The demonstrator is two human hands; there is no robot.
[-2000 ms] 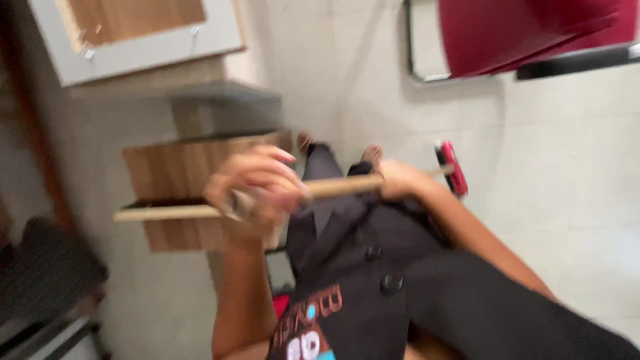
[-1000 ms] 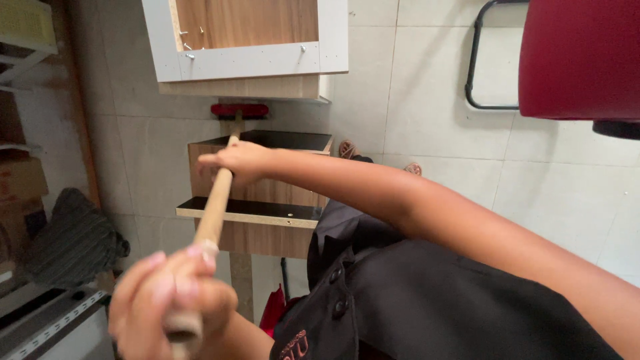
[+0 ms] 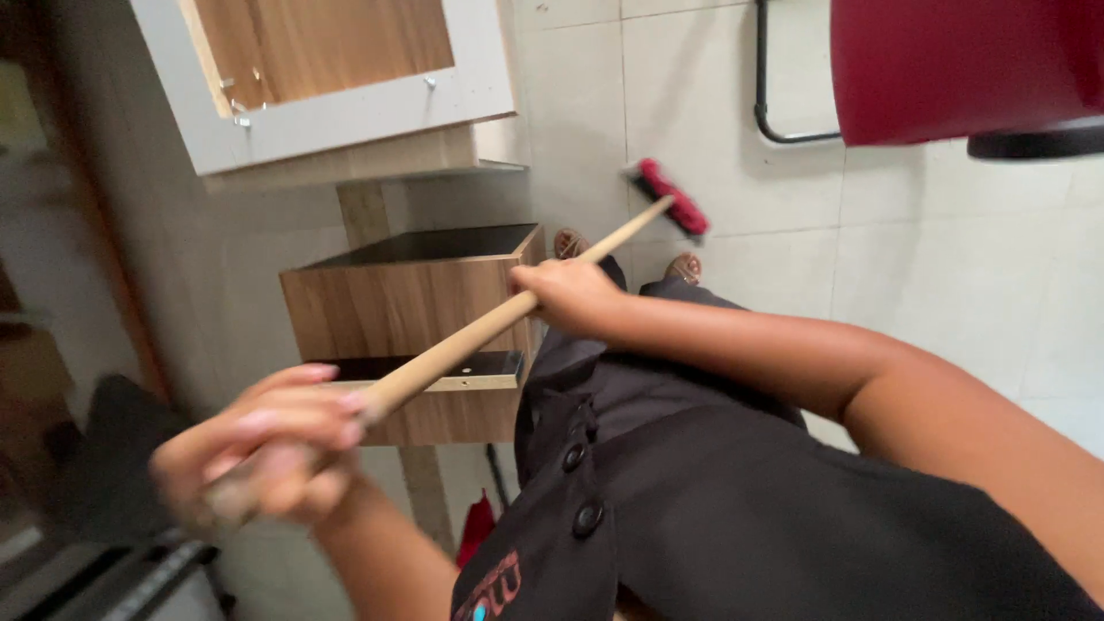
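Observation:
My left hand (image 3: 276, 448), blurred at the lower left, is closed around the upper end of a wooden broom handle (image 3: 466, 339). Farther down the same handle, my right hand (image 3: 573, 293) grips it, above the edge of a wood-grain cabinet piece. The handle slopes up and right to a red broom head (image 3: 677, 200) with dark bristles, which is over the pale tiled floor just beyond my feet. The bristle tips are too blurred to tell how they meet the floor.
Left of my legs stands a wood-grain cabinet piece (image 3: 397, 306) with a dark shelf. A white-edged panel frame (image 3: 345, 129) with metal fittings lies beyond it. A red chair (image 3: 957, 69) with a black metal leg is at the upper right. Dark items line the left side.
The broom head has swung right, from beside the cabinet a second ago to the floor beyond my feet. My right hand has moved right with the handle, and both hands have stayed on it.

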